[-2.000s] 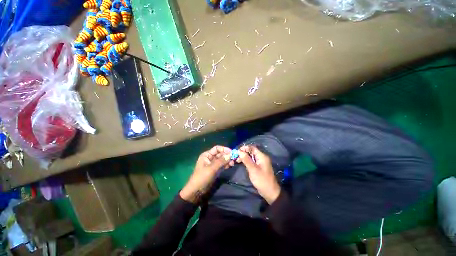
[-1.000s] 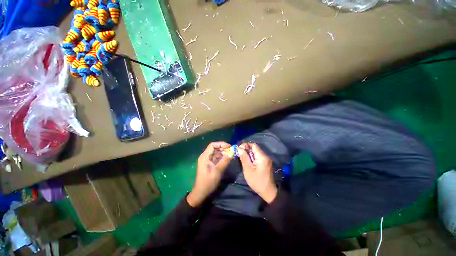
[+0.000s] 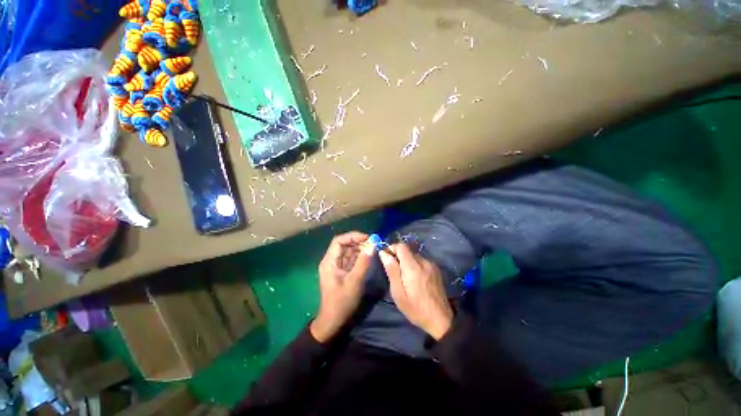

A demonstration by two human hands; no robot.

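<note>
A small striped moulded part [image 3: 375, 241] with its blue end showing is held between my hands over my lap. My left hand [image 3: 343, 272] pinches it between thumb and fingers. My right hand [image 3: 416, 284] has its fingertips closed at the right side of the part; whether a small tool is in them is hidden. A pile of blue and yellow-orange striped parts [image 3: 152, 69] lies on the bench at the upper left.
A green bar [image 3: 256, 69] with a thin black rod over its worn end, a smartphone [image 3: 210, 175] and a plastic bag of red parts [image 3: 69, 211] are on the brown bench [image 3: 487, 106]. Pale trimmings lie scattered. A cardboard box [image 3: 183, 317] stands below.
The part has turned in my fingers: its yellow body showed a second ago, now mainly the blue end. My right hand has shifted slightly down. The view has moved a little.
</note>
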